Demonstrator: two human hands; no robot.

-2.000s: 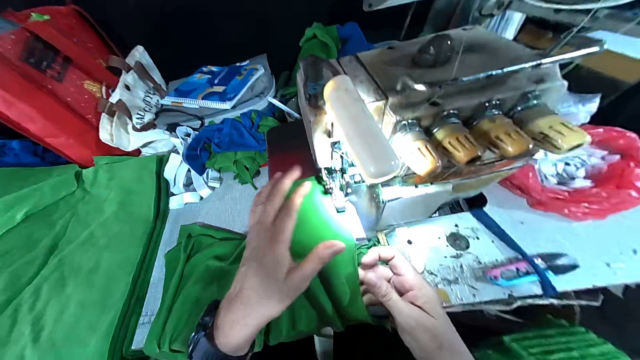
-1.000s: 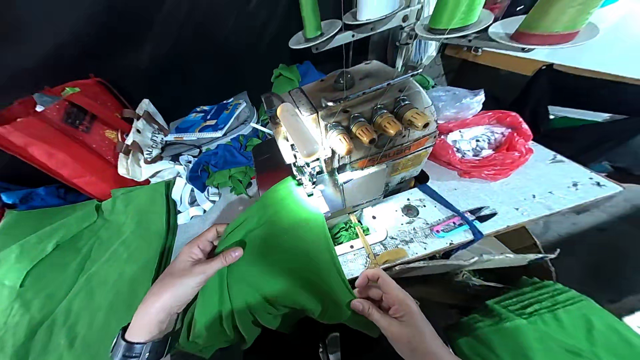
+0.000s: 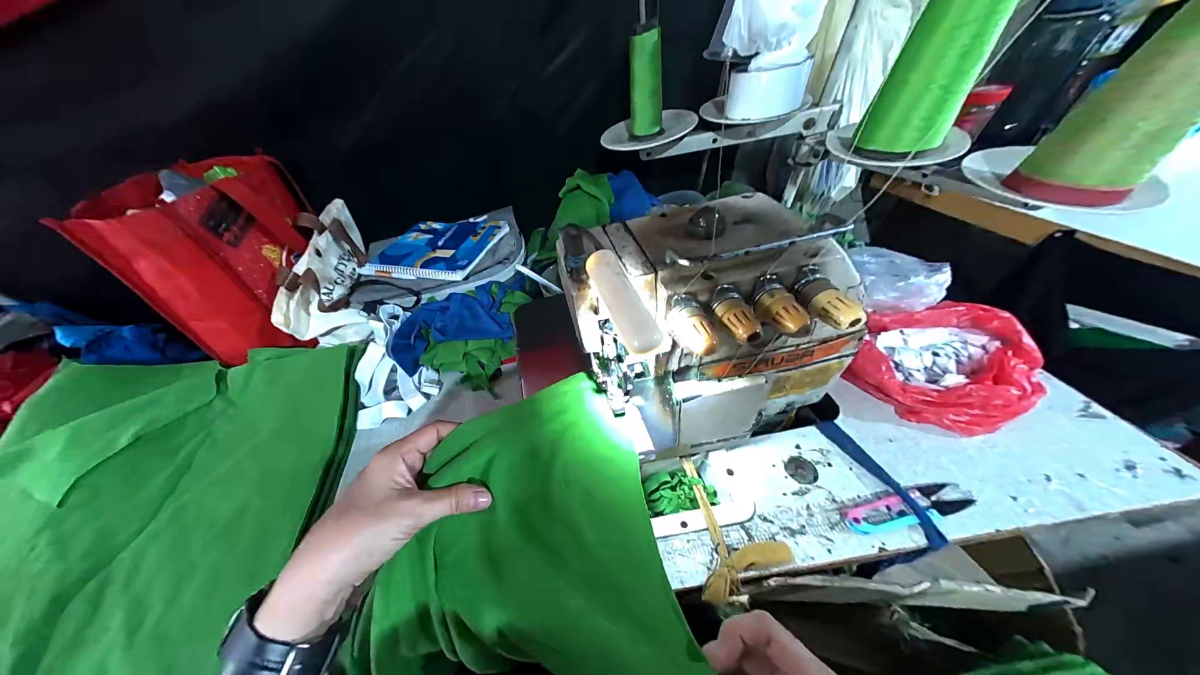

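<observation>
Green fabric (image 3: pixel 553 525) runs from the lit needle area of an overlock sewing machine (image 3: pixel 722 328) down over the table's front edge. My left hand (image 3: pixel 403 506), with a dark watch on the wrist, pinches a fold of this fabric between thumb and fingers, left of the machine's presser foot. At the bottom edge of the view my right hand (image 3: pixel 759 647) is at the fabric's lower right corner; its fingers are partly cut off, so its grip is hard to make out. Green trimmings (image 3: pixel 677 491) lie in the opening right of the fabric.
More green fabric (image 3: pixel 169 469) is spread at the left. Behind are a red bag (image 3: pixel 206 253), a notebook (image 3: pixel 441 247) and blue and green scraps. Thread cones (image 3: pixel 937 75) stand above the machine. Thread snips (image 3: pixel 905 508) and a red plastic bag (image 3: pixel 947 366) lie at the right.
My left hand, spread over the fabric by the needle two seconds ago, now pinches it farther left and lower. My right hand has moved down. The view has shifted, showing more thread cones.
</observation>
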